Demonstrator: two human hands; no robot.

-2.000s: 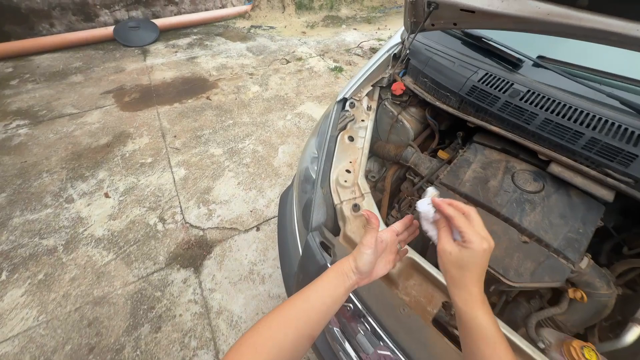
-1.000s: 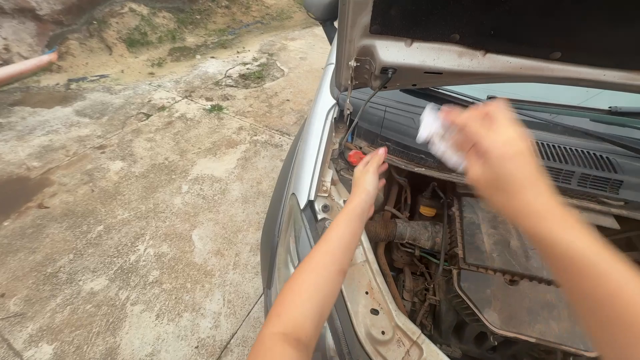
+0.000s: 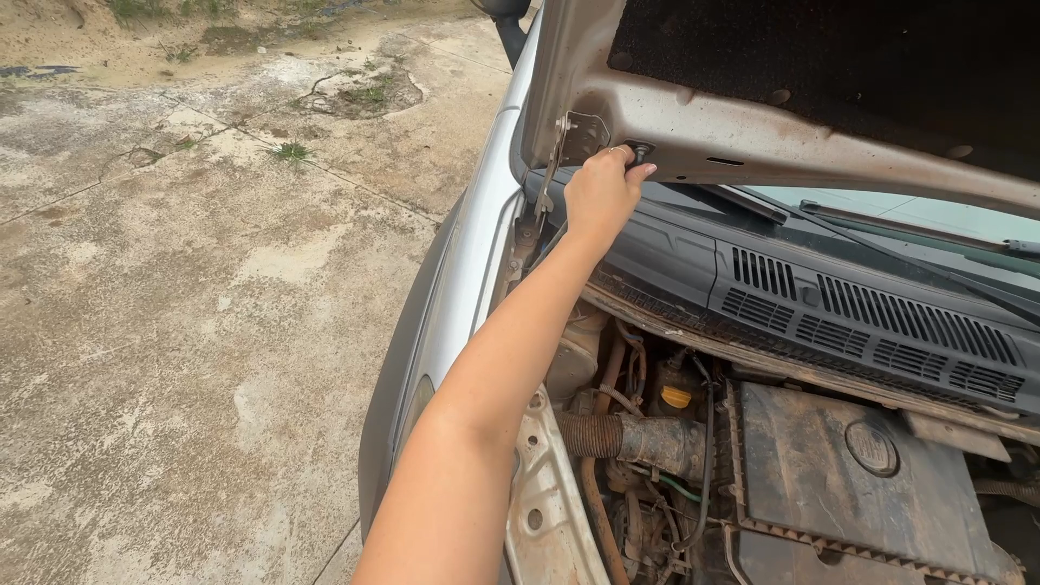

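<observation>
My left hand (image 3: 605,183) reaches up to the underside of the raised hood (image 3: 699,110). Its fingers are closed around the dark upper end (image 3: 639,154) of a thin rod or hose, where this meets a slot in the hood's metal frame. The wrist hides much of the rod; a short dark length shows beside it. Just left of the fingers stands the metal hood hinge (image 3: 552,175). My right hand is out of view, and so is the white cloth or paper it held.
Below my forearm lie the ribbed air duct (image 3: 597,435), a yellow cap (image 3: 674,396) and the dusty engine cover (image 3: 837,463). The black vented cowl (image 3: 812,313) and a wiper arm (image 3: 918,264) are to the right. Cracked concrete (image 3: 203,325) spreads left of the silver fender (image 3: 479,268).
My left hand has moved up from over the engine bay's edge to the hood's underside and taken hold there. My right hand, with the white cloth or paper, has left the view.
</observation>
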